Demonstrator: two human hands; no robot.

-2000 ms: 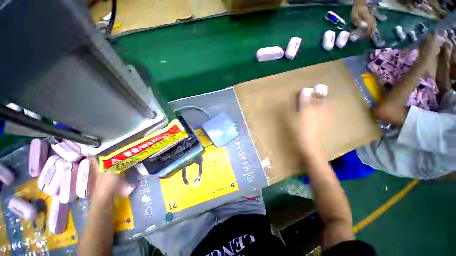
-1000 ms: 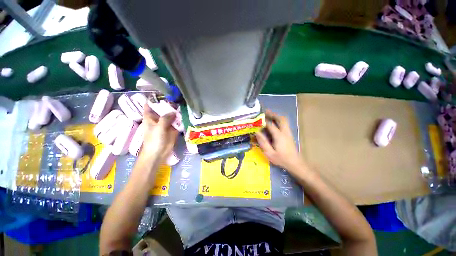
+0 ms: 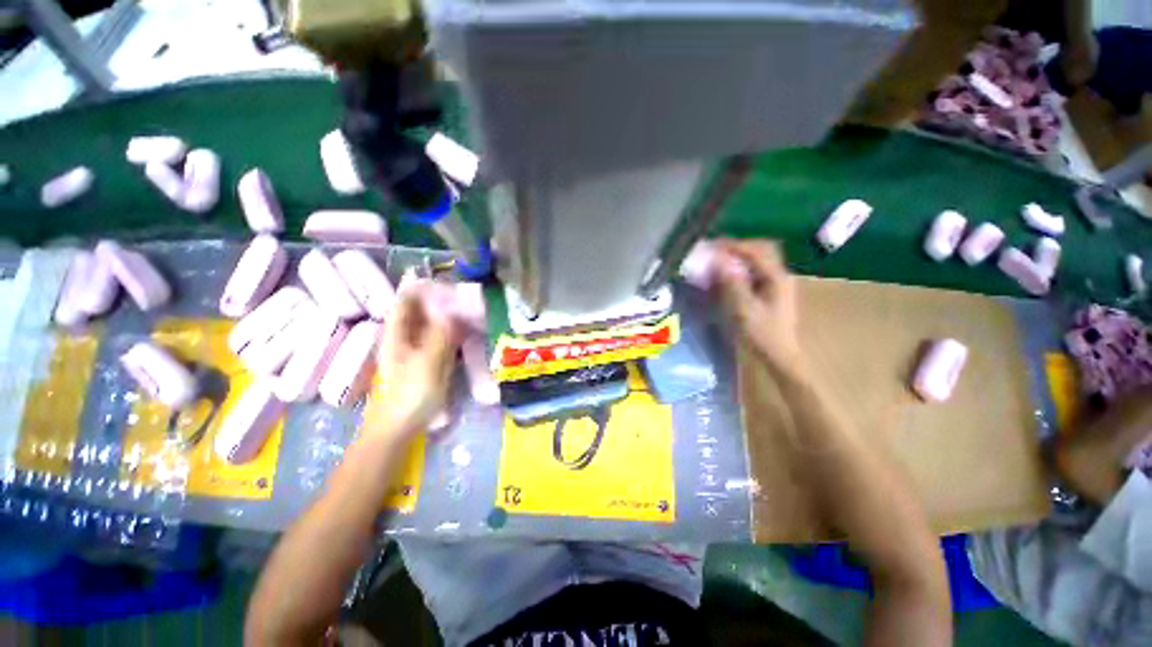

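Observation:
My left hand (image 3: 417, 348) is left of the grey press (image 3: 594, 234), its fingers around a pink housing (image 3: 445, 301). My right hand (image 3: 762, 303) is raised right of the press, slightly blurred, with a pink housing (image 3: 702, 264) at its fingertips. The press head bears a yellow and red warning label (image 3: 588, 349). Below it is the dark press fixture (image 3: 565, 394); whether it holds a housing cannot be seen. A grey-blue pad (image 3: 682, 369) lies right of the fixture. A pile of pink housings (image 3: 307, 360) lies left of my left hand.
Pink housings lie along the green conveyor belt (image 3: 783, 190) behind the bench. One pink housing (image 3: 940, 369) lies on the cardboard sheet (image 3: 872, 442) at right. A dark valve part with blue fittings (image 3: 430, 202) hangs left of the press. Another person's arm (image 3: 1099, 442) is at the right edge.
My right hand has moved from beside the press fixture up and to the right, now with a housing at its fingertips. My left hand stays left of the press, still holding a housing.

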